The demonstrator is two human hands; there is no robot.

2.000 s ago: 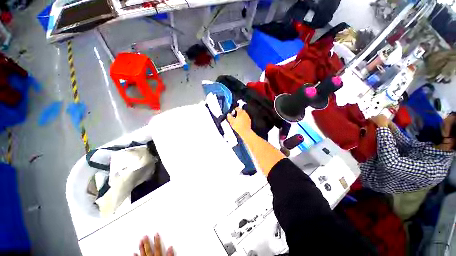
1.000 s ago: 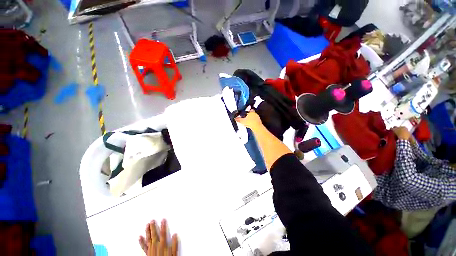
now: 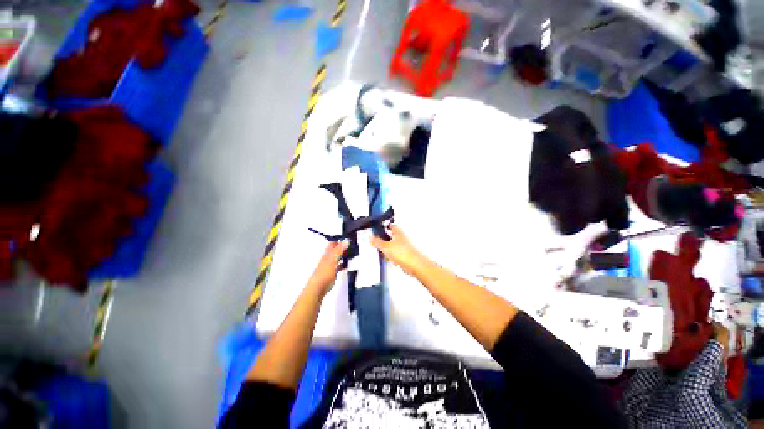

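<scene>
A narrow black fabric strip (image 3: 364,224) lies across a long blue and white cloth piece (image 3: 369,307) on the white table (image 3: 482,155). More black strips, with loose ends to the left, lie along that piece. My left hand (image 3: 332,258) pinches the black strips at their lower left side. My right hand (image 3: 396,249) holds the right end of the crossing strip. The hands are a short gap apart. The image is blurred, so the exact finger grip is unclear.
A black garment pile (image 3: 574,172) lies right of the table's middle. A cream cloth bundle (image 3: 389,117) sits in the table's cut-out. The sewing machine (image 3: 603,323) is at right. A red stool (image 3: 431,46) stands beyond; crates with dark red pieces (image 3: 92,197) are left. A person's checked sleeve (image 3: 683,390) shows lower right.
The blue and white piece with black strips has moved from the table's far side to in front of me. My left hand has left the tabletop and joined my right hand at the strips. The view has turned left.
</scene>
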